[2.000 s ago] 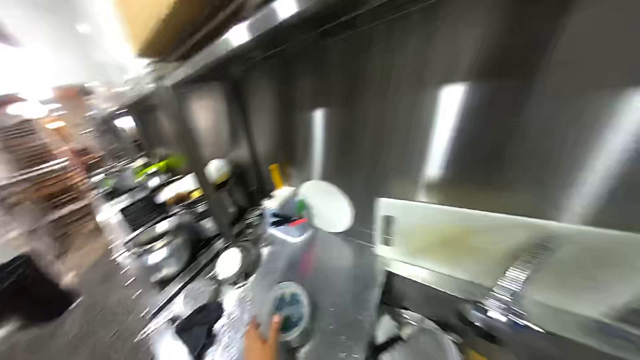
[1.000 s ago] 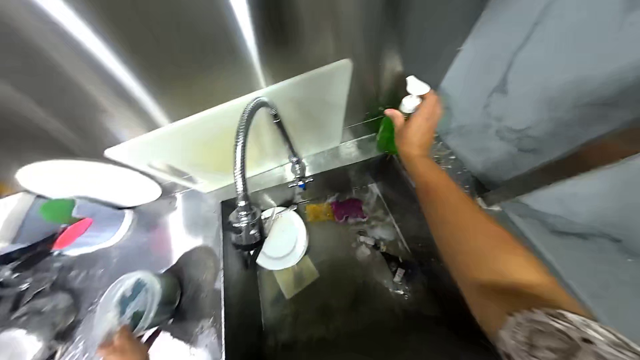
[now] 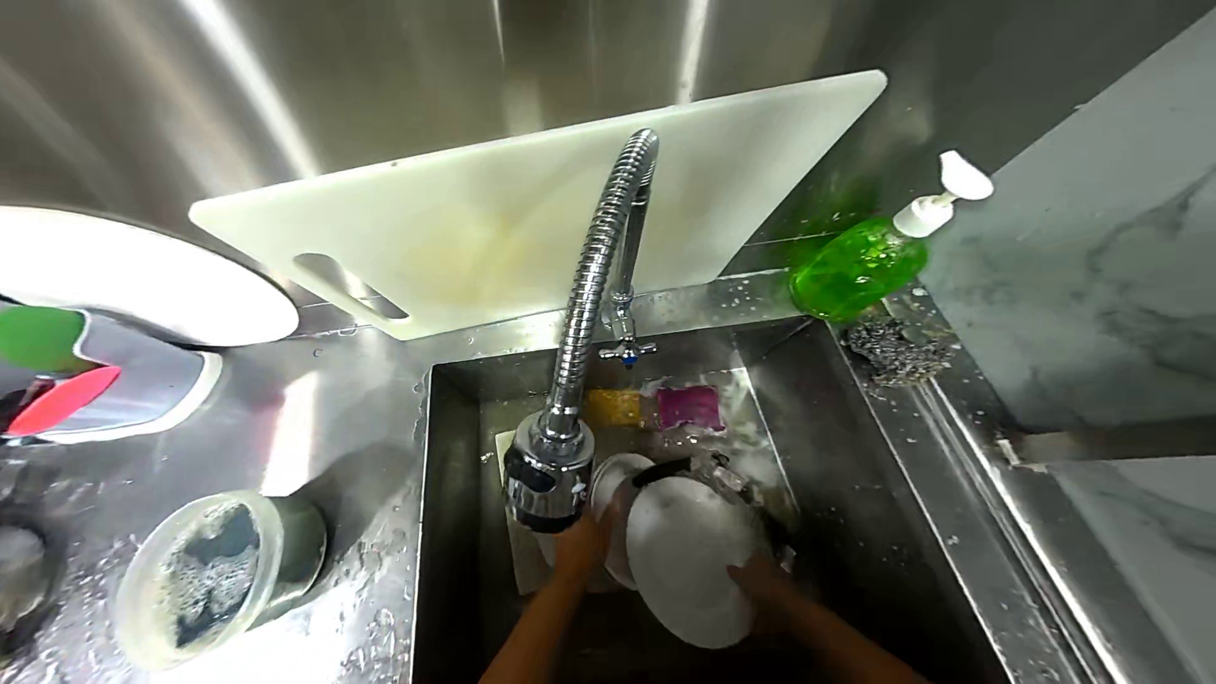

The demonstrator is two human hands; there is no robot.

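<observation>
Both hands are down in the steel sink (image 3: 912, 532). My right hand (image 3: 760, 584) grips the right edge of a white plate (image 3: 689, 560), which is tilted over other dishes. My left hand (image 3: 584, 546) is at another white plate (image 3: 617, 475) just left of it, its fingers partly hidden, so its hold cannot be told. Beyond the plates lie a yellow sponge (image 3: 613, 407) and a purple sponge (image 3: 691, 408). Some metal utensils (image 3: 727, 475) lie behind the front plate. The spray head of the flexible faucet (image 3: 549, 475) hangs above my left hand.
A white cutting board (image 3: 532, 218) leans on the back wall. A green soap pump bottle (image 3: 860, 271) and a steel scourer (image 3: 898, 351) stand at the sink's right rear corner. On the left counter are a plastic tub of sudsy water (image 3: 214, 579), a large white plate (image 3: 142, 275) and a utensil container (image 3: 142, 380).
My right hand has let go of the soap bottle and come down to a plate in the sink. My left hand has moved from the plastic tub into the sink.
</observation>
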